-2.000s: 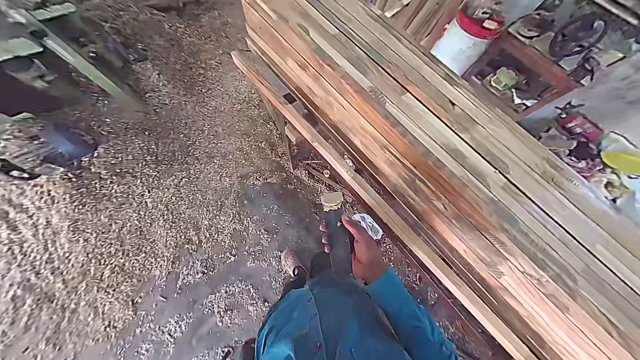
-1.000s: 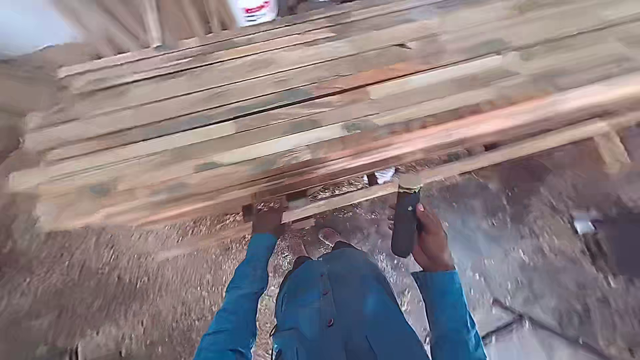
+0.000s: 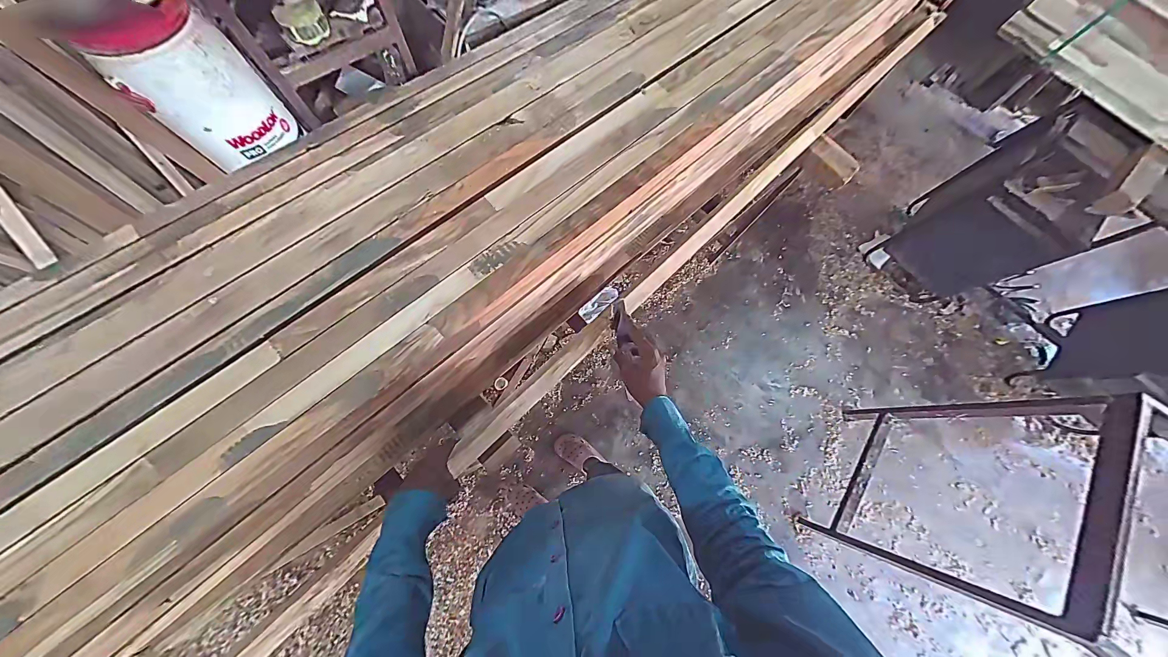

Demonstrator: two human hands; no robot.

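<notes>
My right hand [image 3: 642, 365] is closed around a dark object [image 3: 620, 315], seen nearly end-on at the outer wooden rail [image 3: 703, 246]. A clear plastic piece [image 3: 599, 303] lies just left of it, in the gap between the rail and the stacked planks. My left hand [image 3: 427, 470] is at the edge of the long wooden planks [image 3: 456, 274], against the near end of a wood length; its fingers are partly hidden, so its grip cannot be told. A small round-ended item [image 3: 500, 383] lies in the gap between my hands.
A white bucket [image 3: 201, 91] with a red top stands beyond the planks, near leaning boards [image 3: 64, 155]. At right are a dark metal frame [image 3: 1095, 511] and black chairs or panels [image 3: 976, 219]. Wood shavings lie on the concrete floor [image 3: 757, 319].
The view has turned strongly. My left hand, not visible two seconds ago, is at the plank edge. My right hand has moved to the rail, with the dark object still in it.
</notes>
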